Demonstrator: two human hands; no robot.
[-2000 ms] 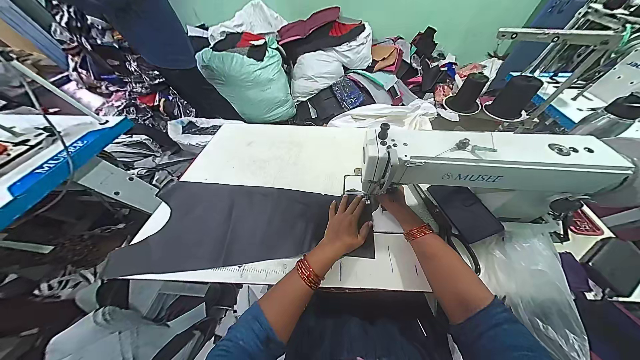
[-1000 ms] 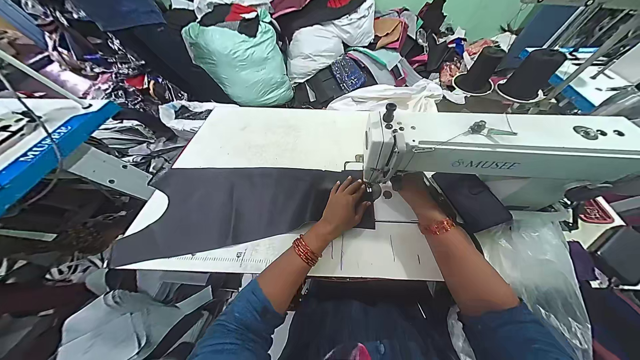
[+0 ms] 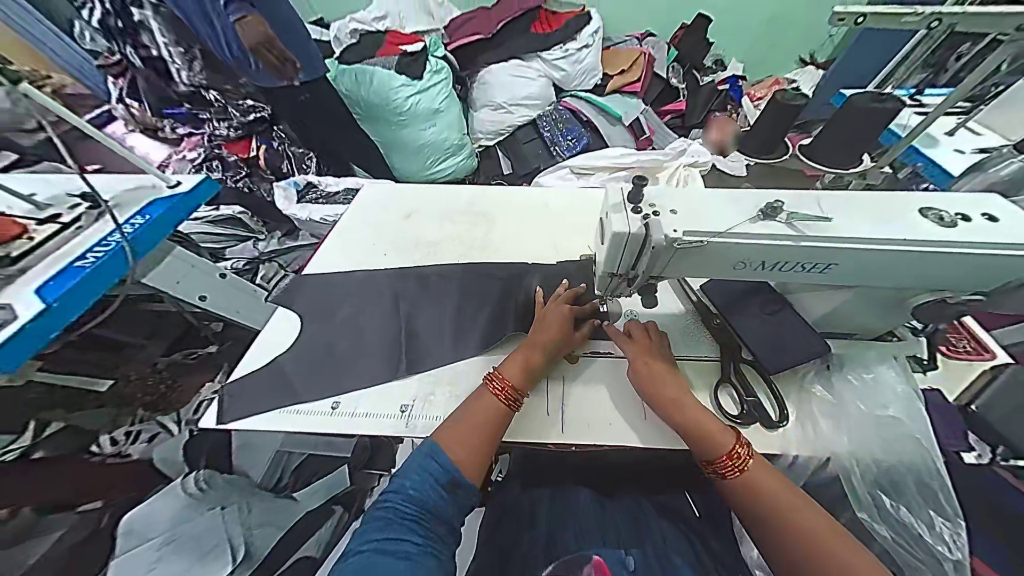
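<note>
A dark grey fabric panel (image 3: 408,324) lies across the white sewing table (image 3: 464,220), its right end under the needle area of a Musee sewing machine (image 3: 800,248). My left hand (image 3: 560,324) rests on the panel just left of the presser foot (image 3: 605,307), fingers spread. My right hand (image 3: 646,352) is in front of the foot, its index fingertip at the fabric's edge; whether it grips anything cannot be told. Black-handled scissors (image 3: 740,376) lie right of my right hand, beside a folded dark fabric piece (image 3: 764,324) under the machine arm.
Clear plastic sheeting (image 3: 872,448) hangs over the table's right side. Black thread cones (image 3: 852,132) stand behind the machine. Stuffed bags (image 3: 408,112) and cloth heaps lie beyond the table. Another machine table (image 3: 104,248) is at left. A person in blue (image 3: 240,40) stands at the back left.
My right hand has come from beside the needle area toward the front edge of the fabric, and the scissors are now uncovered. The fabric's right end has shifted away from me, under the machine head.
</note>
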